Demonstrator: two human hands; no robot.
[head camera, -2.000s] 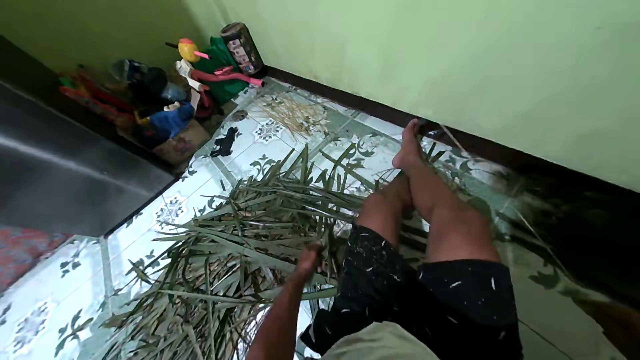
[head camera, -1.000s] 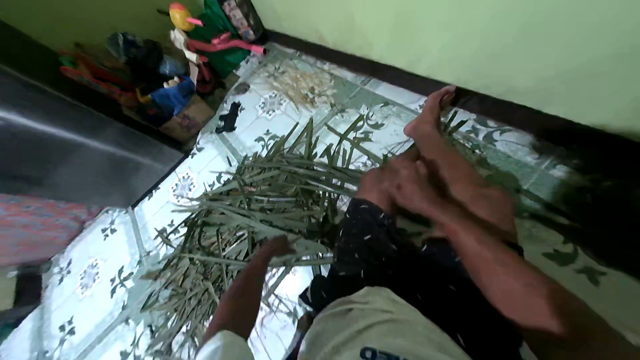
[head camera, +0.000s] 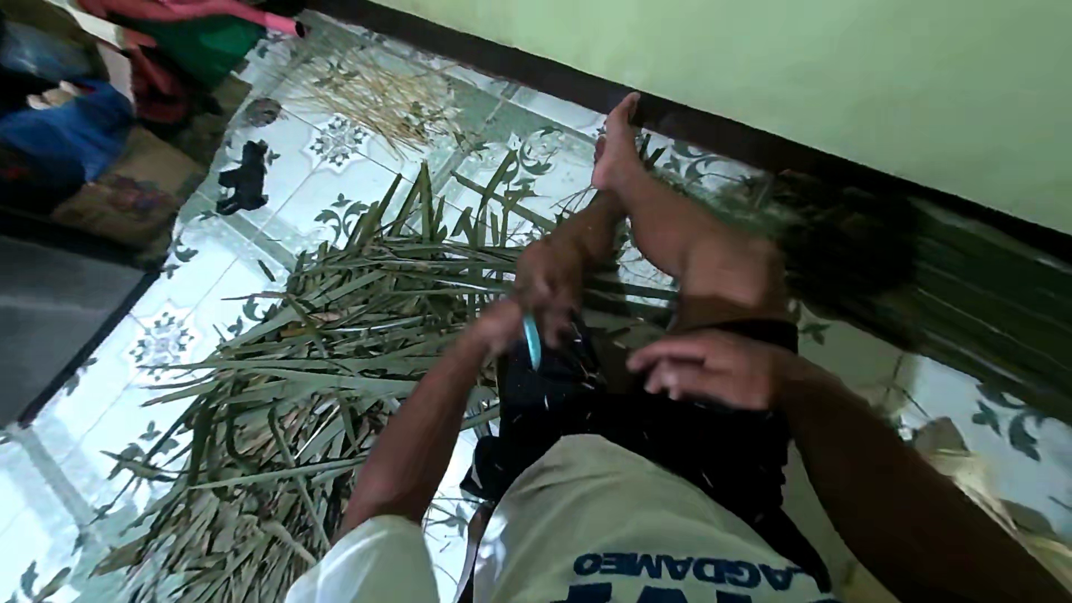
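My left hand (head camera: 501, 325) is beside my bent knee, its fingers against the upper end of a slim turquoise object (head camera: 533, 342); blur hides whether they grip it. That object lies over my dark shorts. My right hand (head camera: 716, 368) hovers over my other thigh with its fingers apart and nothing visible in them. Left of my legs, a large heap of long green leaf strips (head camera: 335, 360) is spread on the floor, and my left forearm crosses above it. Something dark and thin (head camera: 586, 352), too blurred to name, is on my lap between the hands.
A small pile of pale thin strips (head camera: 394, 105) lies on the patterned floor (head camera: 285, 184) near the green wall (head camera: 754, 75). A black animal-shaped piece (head camera: 244, 177) is left of it. Bags and a blue cloth (head camera: 71, 134) crowd the upper left. Long dark green leaves (head camera: 988, 318) lie at right.
My left hand has moved from the leaf heap to beside my knee. My right hand has left the knee and is now over my other thigh. The turquoise object has come into sight.
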